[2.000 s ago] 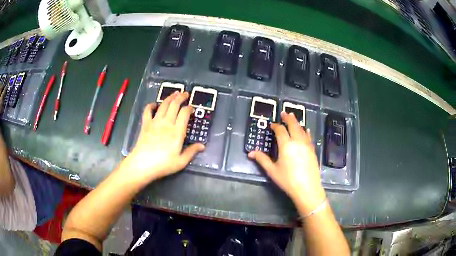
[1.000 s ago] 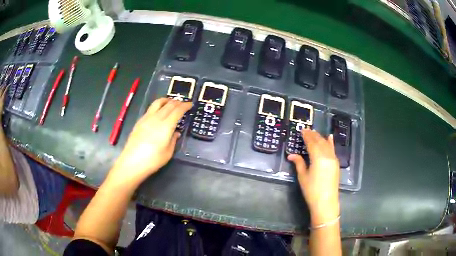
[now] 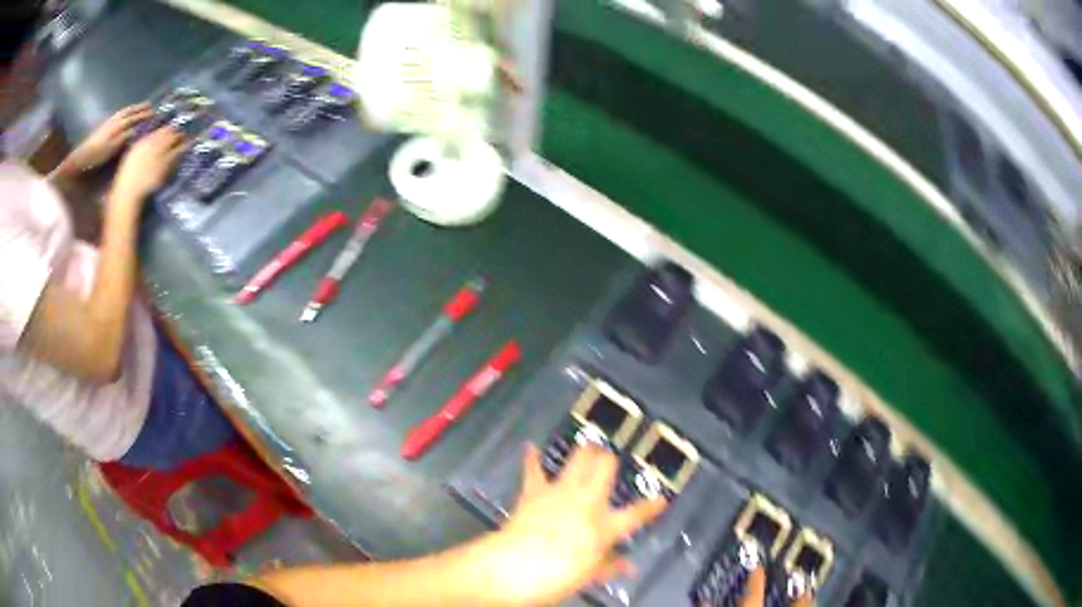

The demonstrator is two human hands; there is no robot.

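Note:
A clear blister tray (image 3: 641, 573) holds keypad phones, in a blurred, tilted view. Several phones in its back row lie back side up, such as a black phone (image 3: 650, 311). Two face-up phones with gold screen frames lie at the front left; my left hand (image 3: 567, 522) is spread over their keypads, fingers apart. Two more face-up phones lie to the right, one with its screen (image 3: 762, 522) showing. My right hand (image 3: 759, 590) shows only as fingertips at the bottom edge, at these phones' keys; whether it grips one cannot be told.
Red marker pens (image 3: 460, 401) and ballpoint pens (image 3: 427, 344) lie left of the tray. A pale desk fan (image 3: 447, 180) stands behind them. At the far left, a person (image 3: 77, 285) has hands at another phone tray (image 3: 273, 196). A green conveyor (image 3: 712, 225) runs behind the bench's pale rail.
The view has swung left and tilted, bringing the neighbouring person and tray further in. My tray now sits at the lower right, and my right hand is mostly cut off.

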